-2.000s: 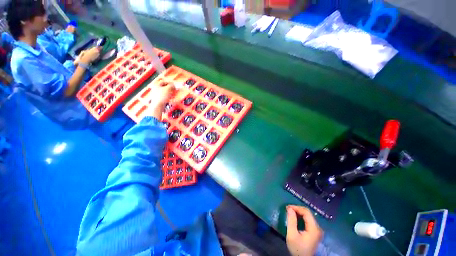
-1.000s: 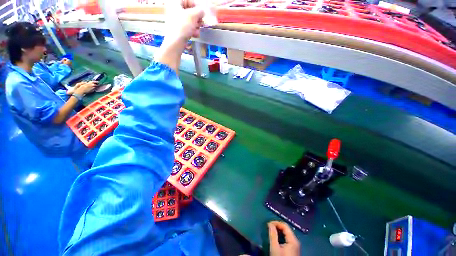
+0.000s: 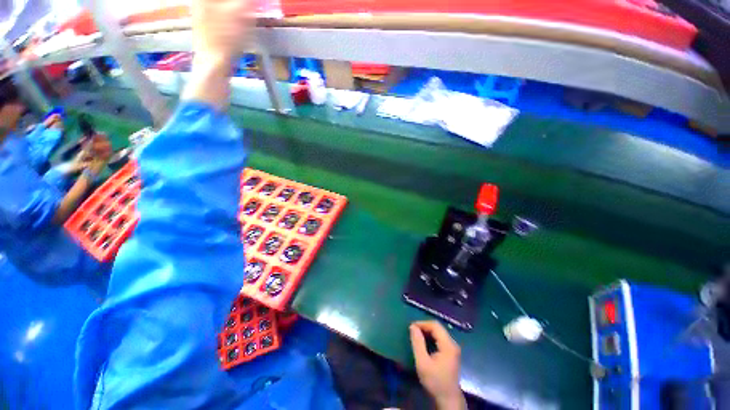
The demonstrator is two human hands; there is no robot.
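My left hand [image 3: 220,32] is raised at the red trays on the overhead shelf; it is blurred, and its fingers and anything in them cannot be made out. My right hand [image 3: 436,360] is at the bench's front edge, below the fixture, thumb and forefinger curled towards each other; no held object shows. The black toggle-clamp fixture [image 3: 448,276] stands on the green bench with its red handle [image 3: 487,198] upright. The orange-red parts tray [image 3: 300,244] holds round black-and-silver units, partly hidden by my left sleeve.
A white squeeze bottle [image 3: 523,328] lies by a thin tube, left of the blue box [image 3: 660,336]. The shelf rail [image 3: 448,56] crosses the top. A second parts tray [image 3: 104,212] lies near a coworker at left. A lower tray [image 3: 250,332] sits below the bench edge. A plastic bag [image 3: 468,112] lies behind.
My left hand has gone from the parts tray up to the overhead shelf, then a little left in view. The view has tilted up and turned right. My right hand keeps its curled pose.
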